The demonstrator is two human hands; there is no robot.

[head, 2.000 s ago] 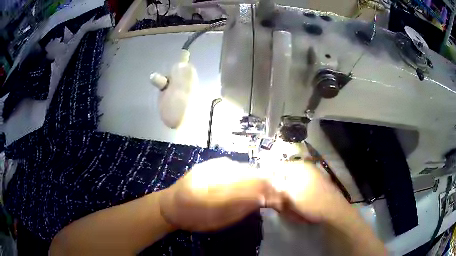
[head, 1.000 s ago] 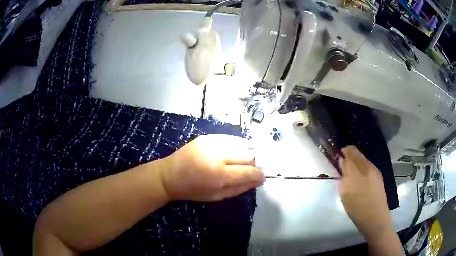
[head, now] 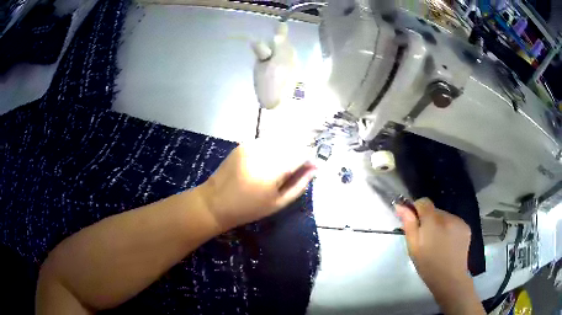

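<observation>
Navy tweed panel (head: 166, 154) lies over the left and front of the table, with a plain dark strip (head: 277, 258) along its right edge. My left hand (head: 259, 184) rests on the cloth just left of the presser foot (head: 323, 151), fingers bent towards it; whether it pinches the cloth is unclear. My right hand (head: 434, 237) is closed around the handle end of the thread snips (head: 400, 200), right of the needle area. The snips' blades are blurred and point up-left. The needle is lost in glare.
The sewing machine head (head: 382, 67) stands above the foot. A cream lamp (head: 274, 77) hangs to its left. A pale round knob (head: 382, 161) is right of the foot. Spare dark strips (head: 437, 172) lie under the machine arm.
Since two seconds ago my right hand has left my left hand's side and taken hold of the snips. In the last second my left hand moved up nearer the foot; the view shifted.
</observation>
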